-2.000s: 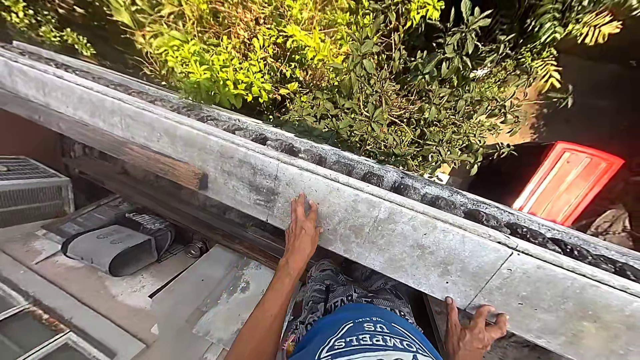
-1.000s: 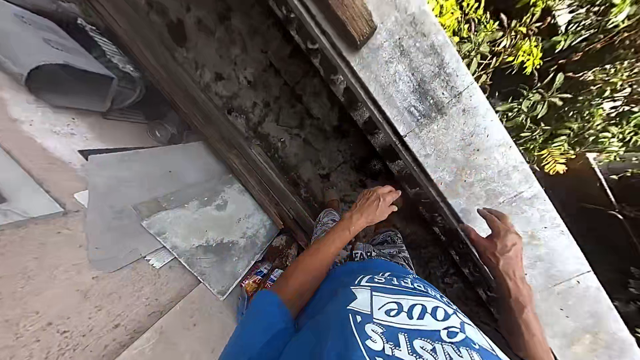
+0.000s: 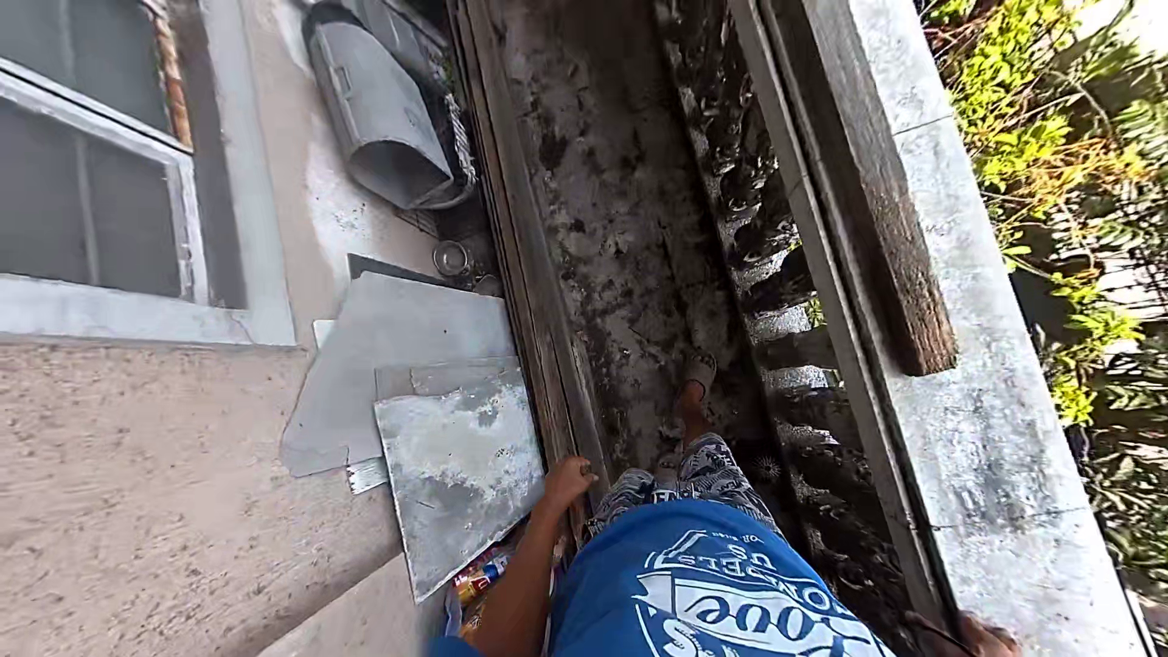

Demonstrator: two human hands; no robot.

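Observation:
My left hand (image 3: 570,481) rests on the edge of a stack of long weathered wooden boards (image 3: 525,246), its fingers curled, beside a worn grey sheet panel (image 3: 465,456). At the bottom right, my right hand (image 3: 967,634) touches the inner edge of the concrete balustrade's top rail (image 3: 995,456); the frame's edge cuts it off, and its fingers are hard to make out. A rough wooden beam (image 3: 899,265) lies along the rail farther ahead. Neither hand plainly holds a loose thing.
A narrow, stained concrete floor (image 3: 620,228) runs ahead between the boards and the balusters (image 3: 794,347). On the left are a window (image 3: 100,182), a grey metal duct-like housing (image 3: 383,119), a glass jar (image 3: 451,258) and colourful packets (image 3: 479,579). Foliage (image 3: 1031,137) grows beyond the rail.
The view has turned strongly to look along the walkway. My left hand has gone from the rail, through the air above my legs, to the wooden boards. My right hand stays by the rail.

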